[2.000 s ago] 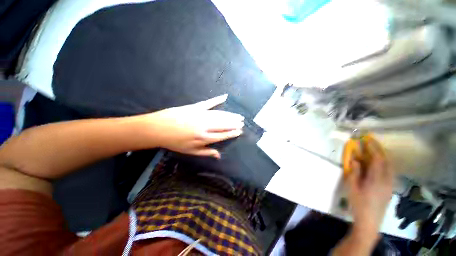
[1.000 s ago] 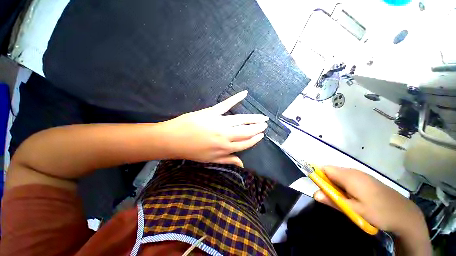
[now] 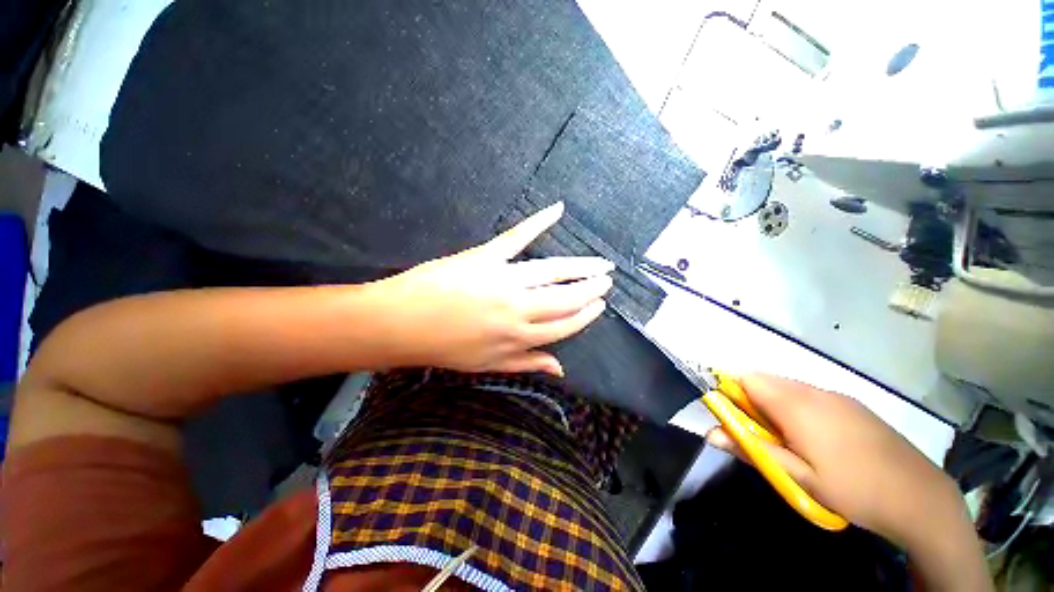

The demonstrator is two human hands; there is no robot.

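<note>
The black cut panel point(image 3: 335, 127) lies on the white table, its curved edge to the left. A small dark welt piece point(image 3: 587, 245) with seam lines lies on it near the right end. My left hand point(image 3: 509, 303) lies flat on the panel and the welt piece, fingers slightly spread, pressing with nothing gripped. My right hand point(image 3: 832, 445) holds the orange-handled scissors point(image 3: 769, 453). The blades point up and left and reach the welt piece beside my left fingertips; one blade tip shows past the welt's right side. Part of the blades is hidden by cloth.
The off-white sewing machine point(image 3: 982, 174) stands at the right, with its needle plate point(image 3: 749, 191) by the panel's right corner. A beige tab point(image 3: 913, 298) sits near the foot. Dark cloth point(image 3: 98, 249) hangs at the left. The checked apron point(image 3: 462, 480) is below.
My right hand has brought the scissors from the machine side to the welt piece. Over the last second, the handles have closed slightly and shifted a little left. My left hand stays on the panel.
</note>
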